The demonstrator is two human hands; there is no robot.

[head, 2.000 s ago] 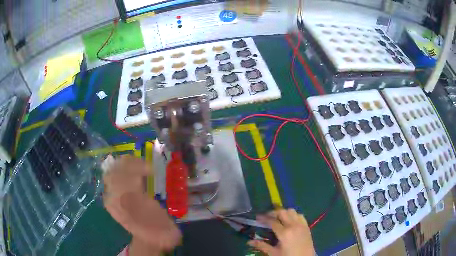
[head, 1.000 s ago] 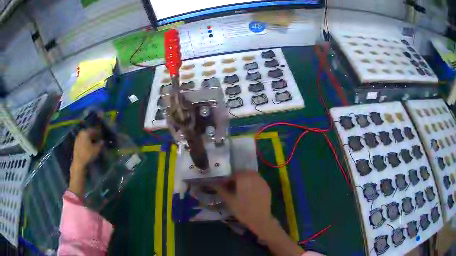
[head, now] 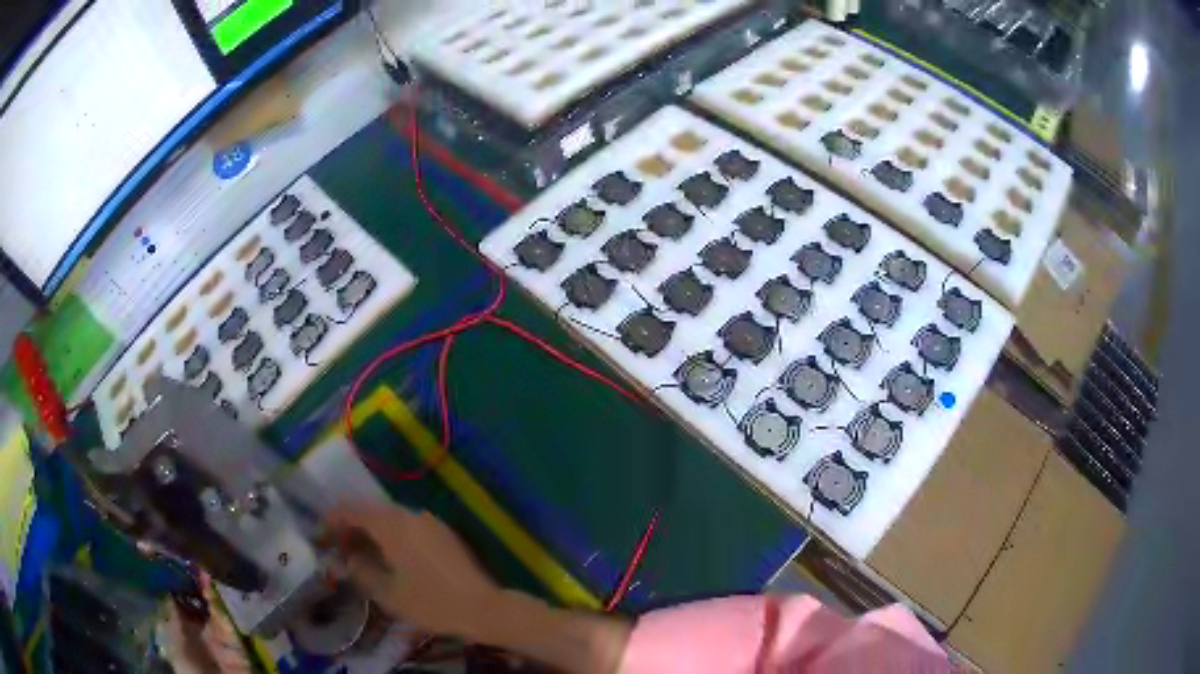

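The metal test fixture (head: 250,527) stands at the lower left, tilted in view. Its red clamp handle (head: 42,387) is raised, at the left edge. My right hand (head: 395,560) is blurred and reaches to the fixture's front by the round seat (head: 332,622); its fingertips are unclear, so I cannot tell if they hold anything. My left hand (head: 204,639) is partly seen at the bottom left, beside the fixture, blurred and partly hidden. A dark thing shows near its fingers, but its grip is unclear.
A white foam tray (head: 862,527) of dark parts fills the centre right. Another foam tray (head: 395,274) lies behind the fixture. More trays (head: 1053,184) stand at the back. A red cable (head: 448,395) loops over the mat. Cartons (head: 967,514) are at right; a monitor (head: 105,119) is upper left.
The view has swung right, so the fixture sits further left. My left hand has moved from the clear blister tray to beside the fixture. My right hand remains at the fixture. The handle remains raised.
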